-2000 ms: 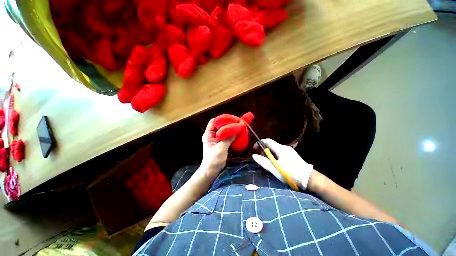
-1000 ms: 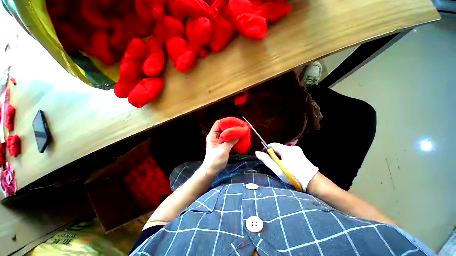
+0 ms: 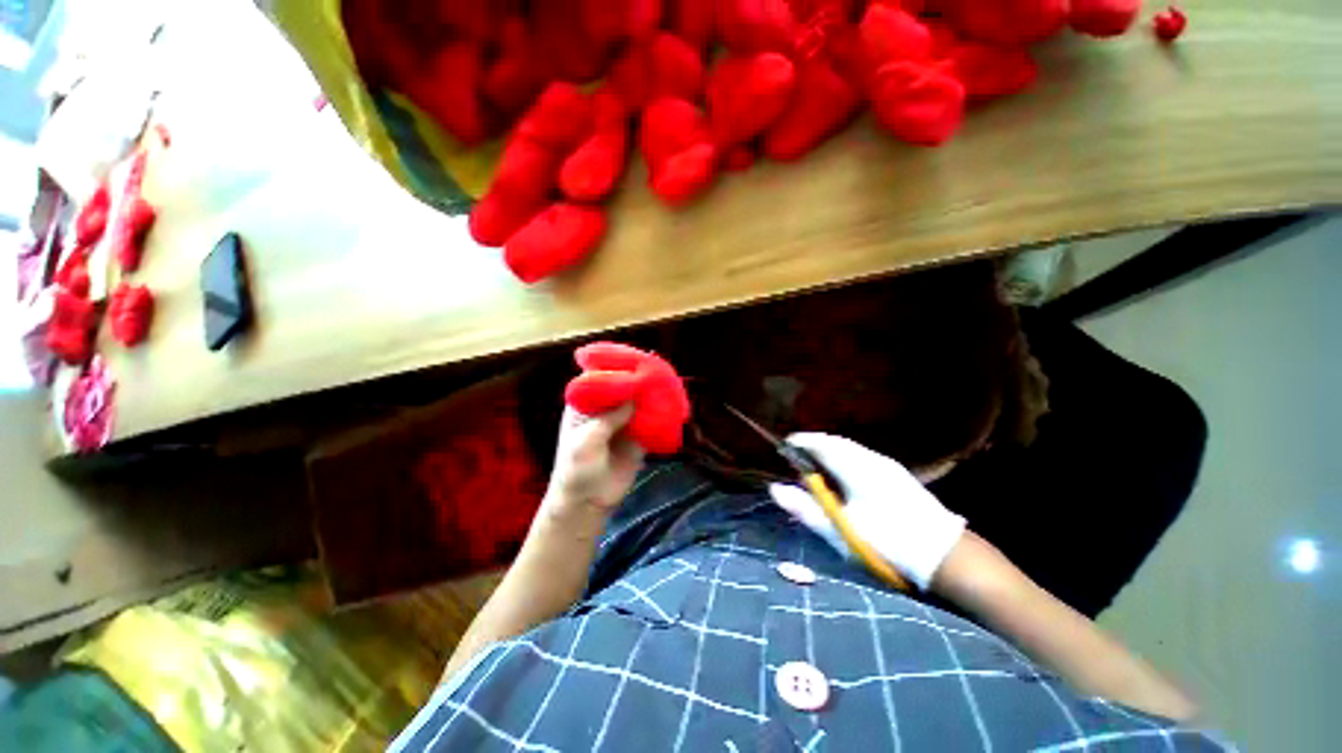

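Observation:
My left hand [image 3: 592, 468], bare, holds a bright red plush piece [image 3: 648, 400] with rounded lobes, above my lap near the table edge. My right hand [image 3: 880, 508], in a thin white glove, holds scissors [image 3: 836, 518] with yellow-orange handles. The scissors' blades point up and left toward the red piece and are apart from it. A large heap of red plush pieces [image 3: 680, 147] lies on the table, spilling from a sack with a yellow-green rim [image 3: 368, 111].
The wooden table [image 3: 824, 221] spans the top. A black phone [image 3: 225, 291] and red strung pieces [image 3: 130, 313] lie at its left. A dark basket [image 3: 1030, 386] sits below the edge. A cardboard box [image 3: 342, 515] with red pieces and yellow bags [image 3: 243, 647] are lower left.
The small red tip at the blades came off and fell over the basket. My left hand has moved left with the red piece, away from the scissors. The view has shifted, showing more of the left side.

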